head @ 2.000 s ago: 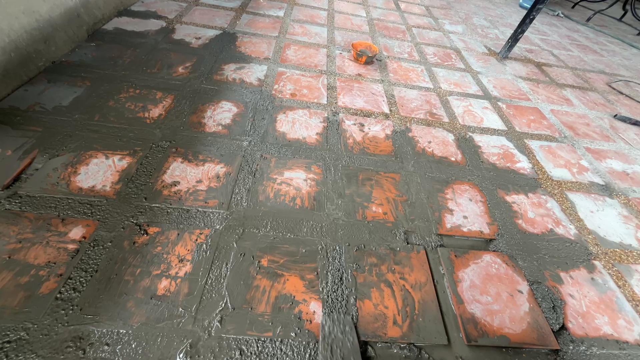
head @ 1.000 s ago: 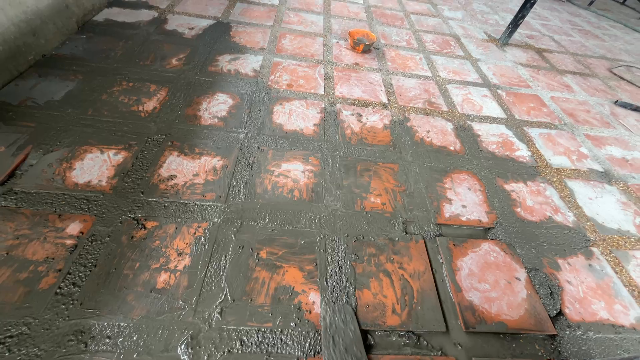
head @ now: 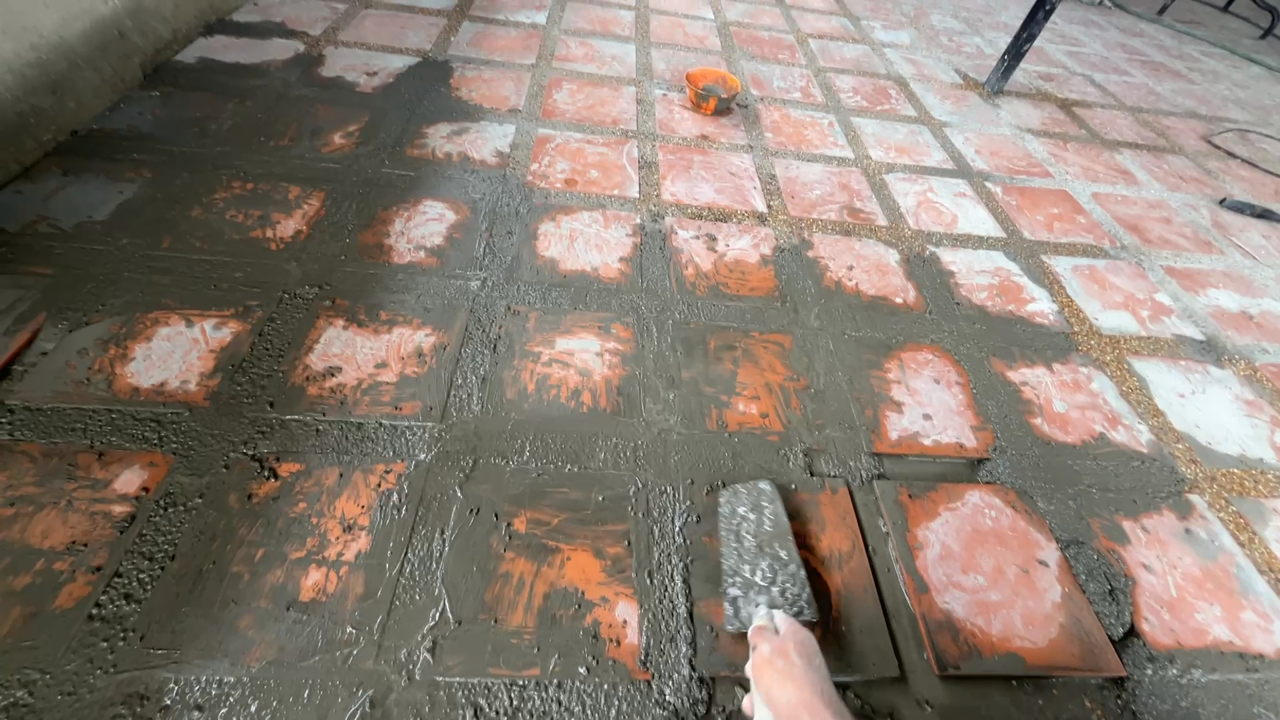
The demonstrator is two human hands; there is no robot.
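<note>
My right hand (head: 790,672) comes in at the bottom edge, closed around the handle of a trowel (head: 764,555). Wet grey mortar coats the trowel's broad blade, which is over a mortar-smeared terracotta tile (head: 845,560); whether it touches the tile cannot be told. Just to the right, a pinkish square tile (head: 990,575) has a raised edge with dark joints around it. Wet mortar (head: 540,450) fills the joints and partly covers the tiles on the left and in the middle. My left hand is out of view.
An orange bowl (head: 713,92) with grey residue stands on the tiles farther off. A dark metal leg (head: 1020,48) rises at the upper right. Gravelly joints (head: 1130,375) run between the right-hand tiles. A concrete ledge (head: 80,70) borders the upper left.
The trowel blade, earlier low at the bottom edge, has moved up over the smeared tile. My right hand has come into view holding its handle.
</note>
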